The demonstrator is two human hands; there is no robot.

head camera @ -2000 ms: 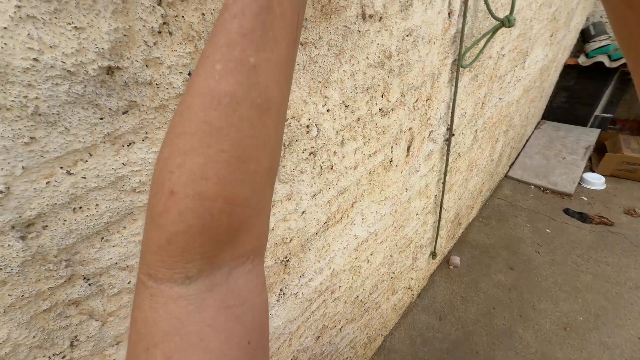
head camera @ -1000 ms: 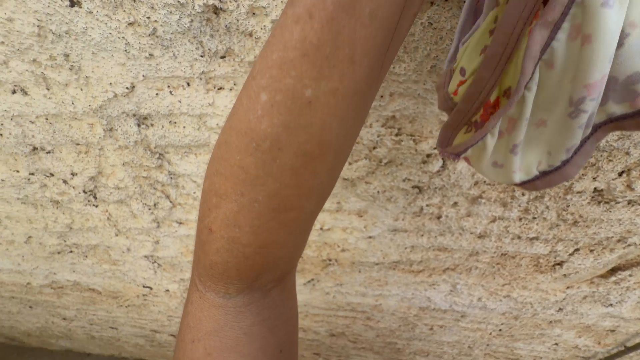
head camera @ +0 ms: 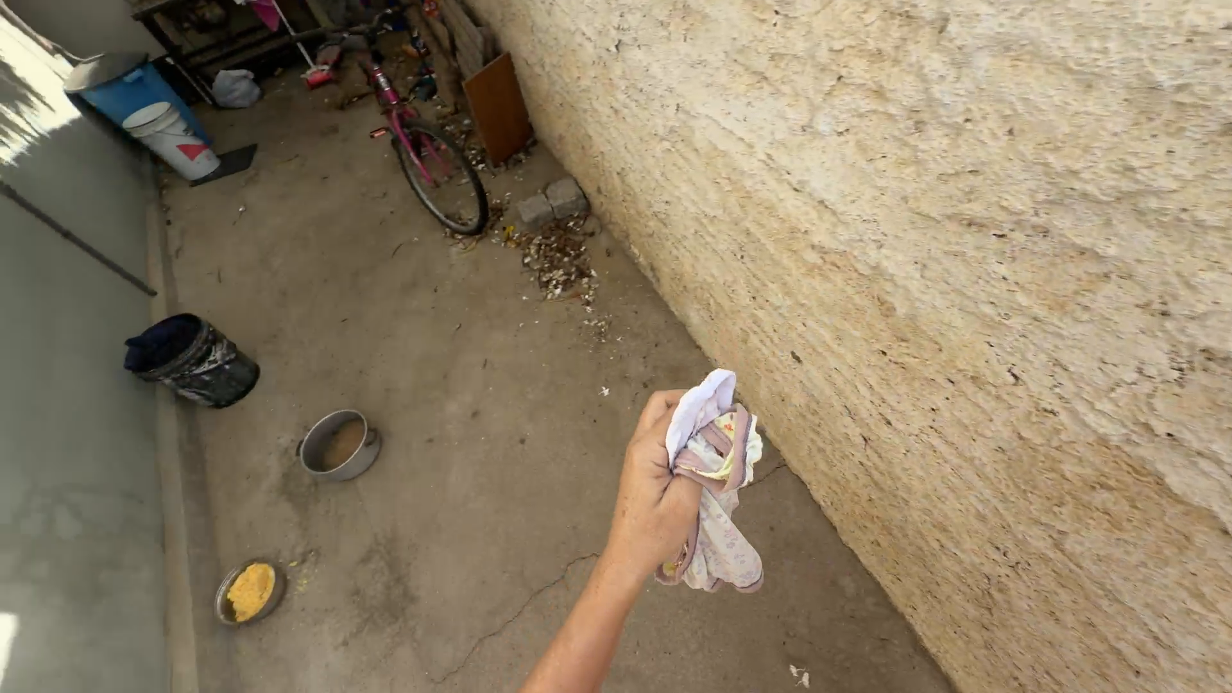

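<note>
My left hand (head camera: 659, 481) is closed around a bunched floral cloth (head camera: 729, 553), beside the foot of the rough wall. The cloth is thin and pale with mauve edging and a yellowish patterned part. A white fold of it sticks up above my fingers, and the rest hangs down on the right side of the hand. My right hand is out of the picture.
The rough plastered wall (head camera: 914, 289) fills the right side. On the concrete floor stand a metal pot (head camera: 329, 472), a bowl of yellow food (head camera: 250, 592), a black bucket (head camera: 217, 371), a pink bicycle (head camera: 402, 125), concrete blocks (head camera: 566, 197) and a white bucket (head camera: 173, 140).
The view has swung from the wall to the yard floor. My left arm was raised along the wall; now the left hand is low with the cloth, which hung at the upper right one second ago.
</note>
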